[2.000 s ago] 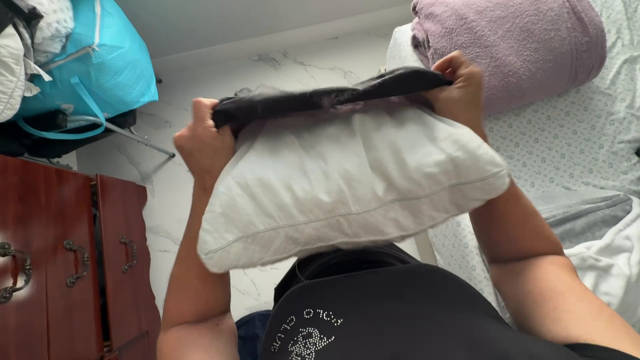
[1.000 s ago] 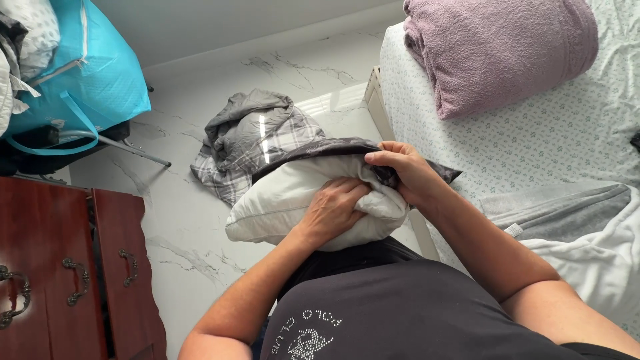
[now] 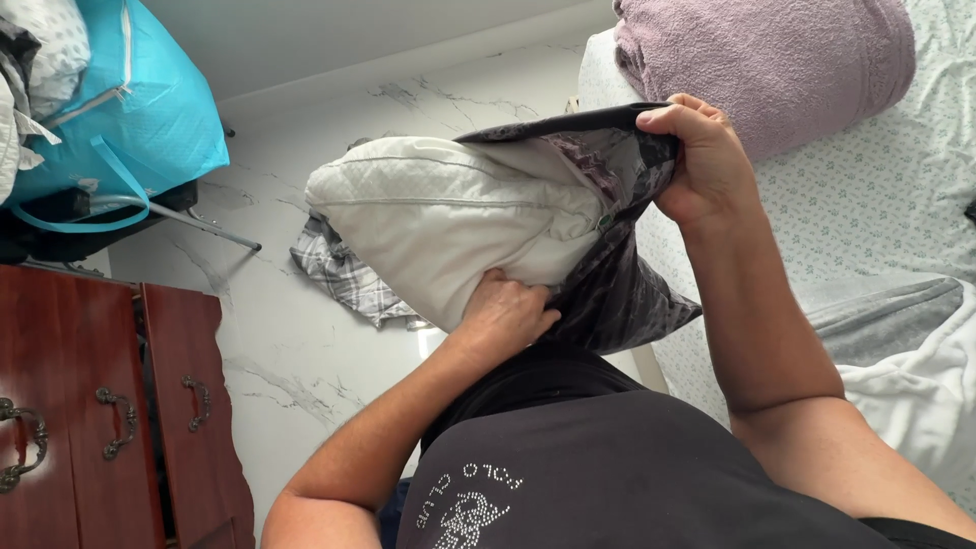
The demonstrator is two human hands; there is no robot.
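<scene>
A white pillow (image 3: 427, 206) lies partly inside a dark patterned pillowcase (image 3: 610, 282), its left end sticking out. Up at the right, my right hand (image 3: 701, 152) pinches the upper edge of the case's opening, which gapes and shows the inner side. My left hand (image 3: 507, 313) grips the lower side near my waist, where pillow and case meet; its fingertips are partly hidden in the cloth. Below and behind the pillow, a grey plaid cloth (image 3: 354, 274) lies on the floor.
On the right stands a bed (image 3: 808, 221) with a rolled mauve towel or blanket (image 3: 770, 69) and a grey-and-white blanket (image 3: 900, 328). To the left are a blue zip bag (image 3: 160, 99) on a metal-legged stand and a reddish wooden dresser (image 3: 69, 366) with its drawers partly out.
My right hand has moved up and right, drawing the case's edge away from the pillow, so the opening gapes wider. The pillow's free end now points left, covering more of the plaid cloth.
</scene>
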